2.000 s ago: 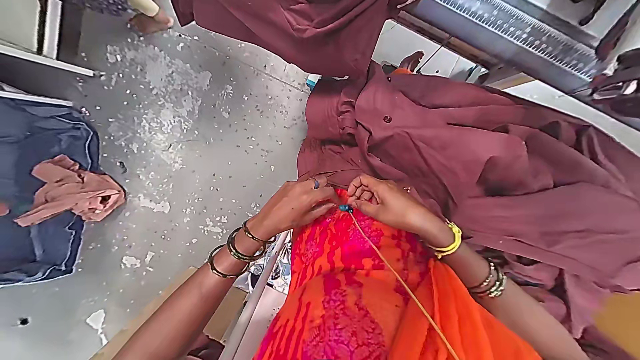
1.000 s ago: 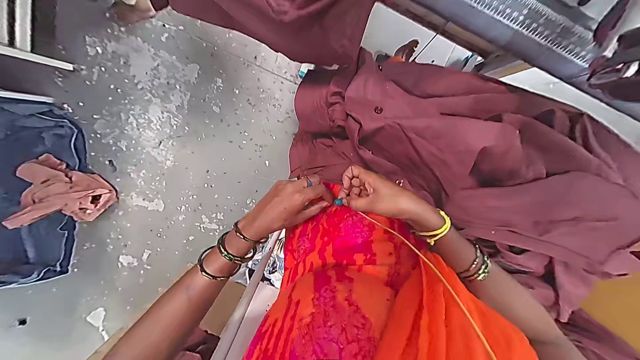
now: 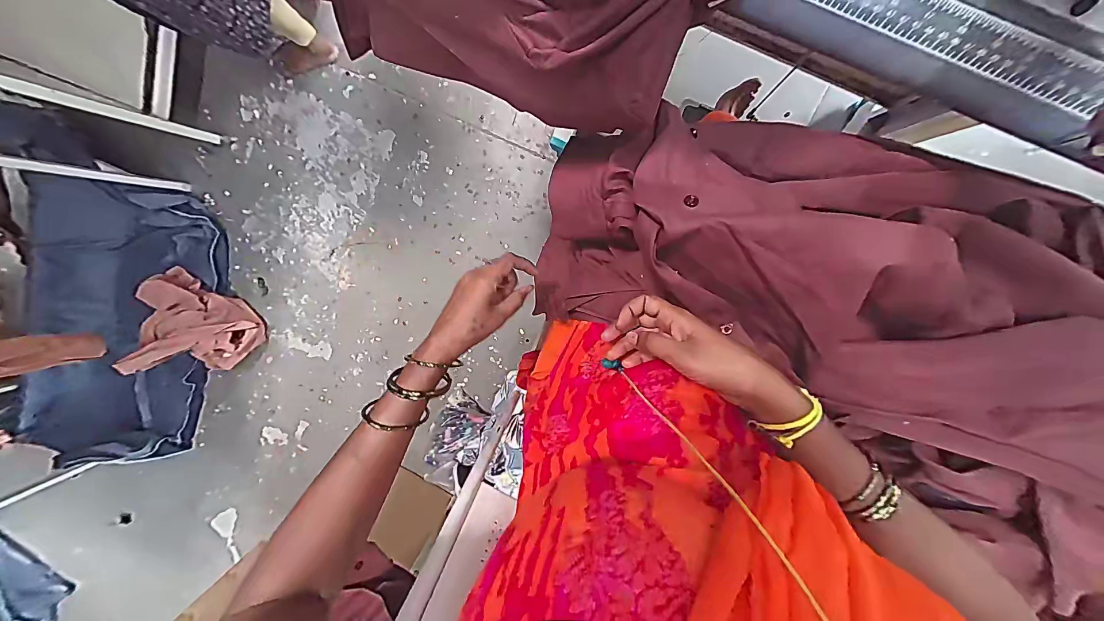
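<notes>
My left hand (image 3: 485, 302) is off to the left of my lap, its thumb and index finger bent and apart, near the edge of a maroon buttoned garment (image 3: 802, 250). My right hand (image 3: 660, 332) is over my orange and pink clothing (image 3: 638, 483), fingers curled beside a small teal object (image 3: 611, 364) on a yellow cord (image 3: 733, 496). Whether the fingers grip the teal object or anything else is hard to tell. The maroon garment, with dark buttons (image 3: 691, 201), spreads from my lap to the right.
More maroon cloth (image 3: 535, 52) hangs at the top. Dark blue cloth (image 3: 112, 285) with a pinkish-brown piece (image 3: 203, 323) lies at the left. Another person's foot (image 3: 308, 56) is at top left. A white rail (image 3: 457, 526) and a cardboard box (image 3: 412, 509) stand by my lap.
My left hand has come away from my right hand and moved to the left, its fingers now apart. Both hands were close together at the edge of the maroon garment before.
</notes>
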